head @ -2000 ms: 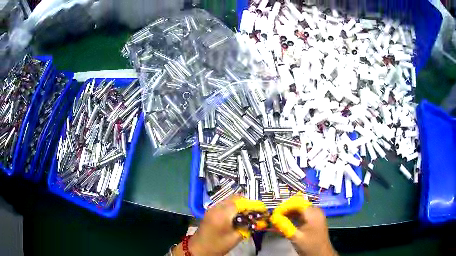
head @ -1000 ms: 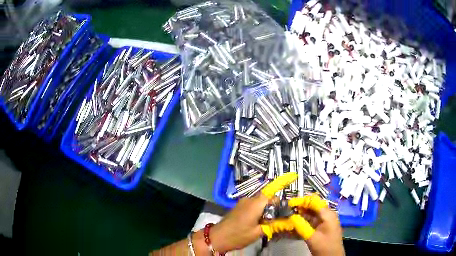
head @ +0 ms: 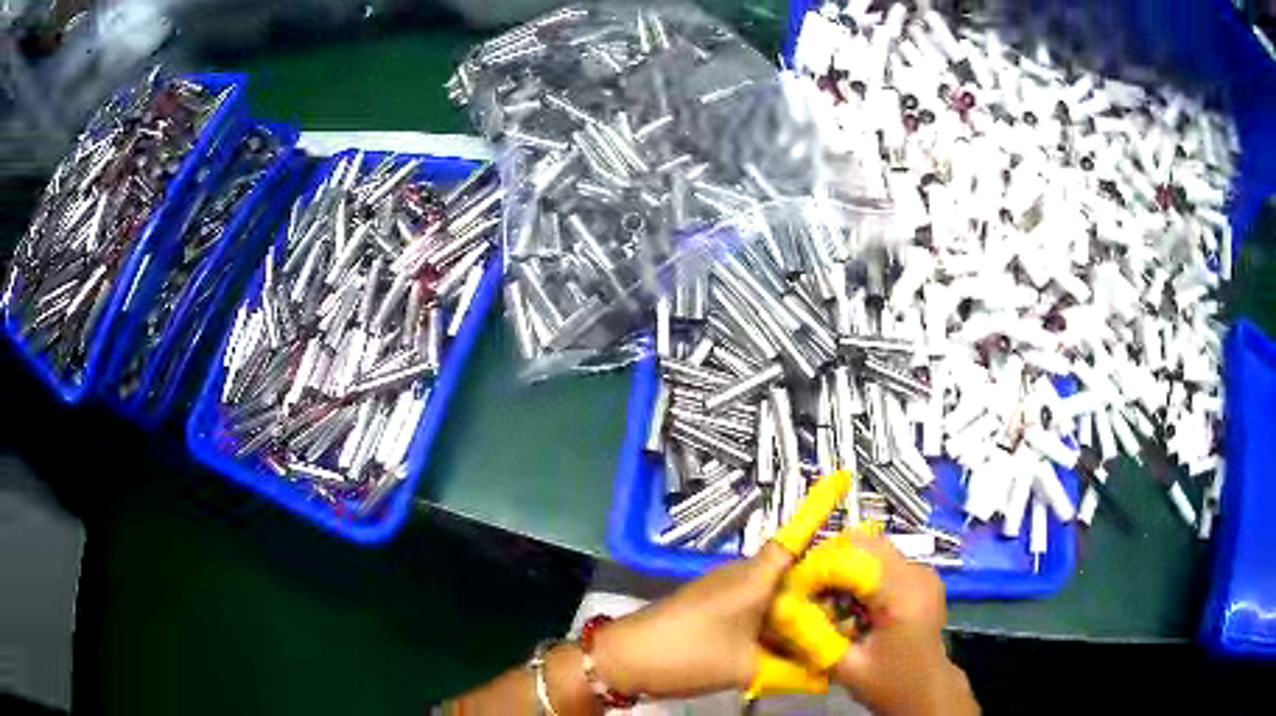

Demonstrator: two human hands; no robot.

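My left hand [head: 728, 616] and my right hand [head: 889, 616] meet at the front edge of the near blue tray [head: 686, 562]. Yellow finger cots [head: 826, 581] cover several fingers. Both hands are closed around small parts; only dark and reddish ends [head: 845, 610] show between the fingers, and the rest is hidden. Loose silver metal tubes [head: 763, 420] fill the near tray just beyond my hands. White cylinders [head: 1029, 483] lie over the tray's right part.
A clear plastic bag [head: 574, 210] of silver tubes lies behind the near tray. A large heap of white cylinders is at the right, with a large blue bin [head: 1175, 56] behind. Blue trays [head: 350, 525] of silver pieces stand left. Another blue tray [head: 1252, 490] is at the right edge.
The view has swung, moving the trays right in the picture since the first frame. My hands have come closer together, and my right fingers now cover most of the held parts.
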